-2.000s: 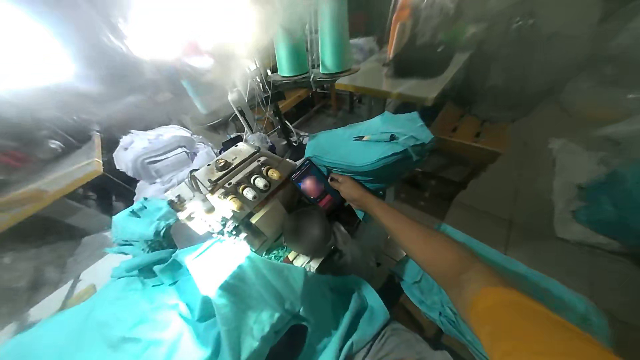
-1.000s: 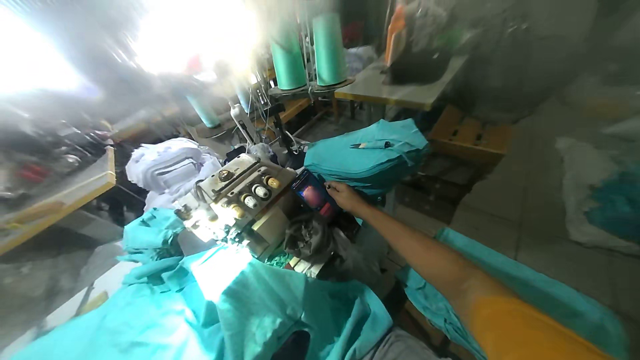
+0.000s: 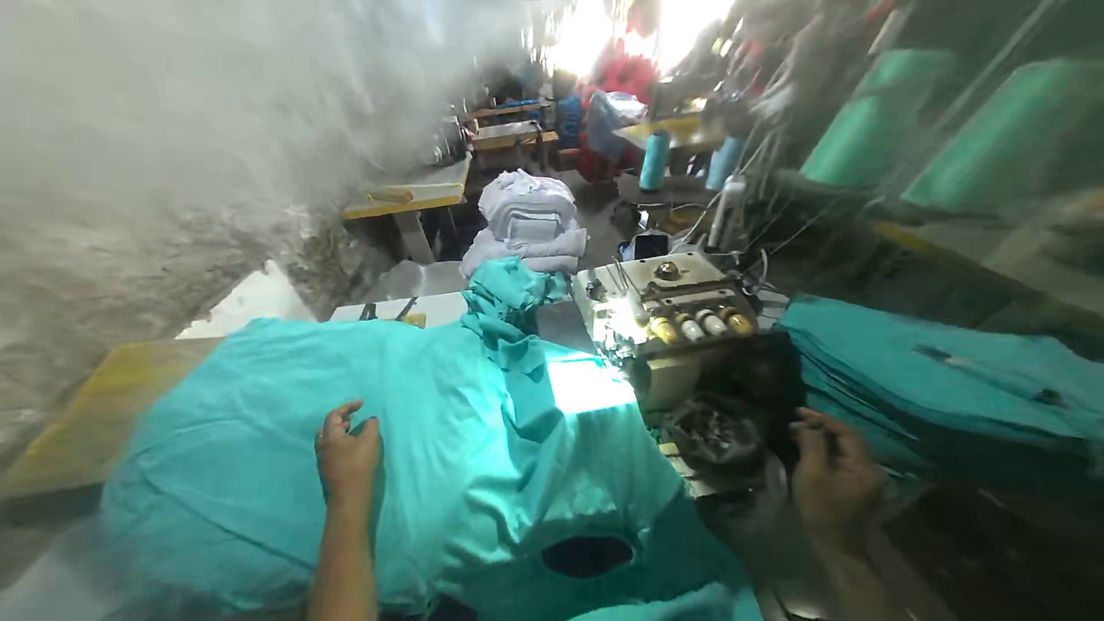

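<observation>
My left hand (image 3: pixel 348 448) lies on a turquoise knit garment (image 3: pixel 414 388) spread over the table at the left, its fingers curled and apart. The garment reaches up to the lit needle area of an overlock sewing machine (image 3: pixel 690 293) with a row of tension dials. At the machine's right side is my right hand (image 3: pixel 832 461), blurred, next to a dark plastic bag (image 3: pixel 716 431); whether its fingers hold anything is unclear. A dark oval opening shows in the garment near the bottom.
A stack of turquoise fabric (image 3: pixel 940 371) with a small tool on it lies right of the machine. White folded cloth (image 3: pixel 526 224) is piled behind. Green thread cones (image 3: pixel 880 116) stand at upper right. Small tools (image 3: pixel 388 312) lie beyond the garment.
The view has swung left. My left hand has come into view on the garment. My right hand, earlier at a lit phone beside the machine, is now lower at its right side.
</observation>
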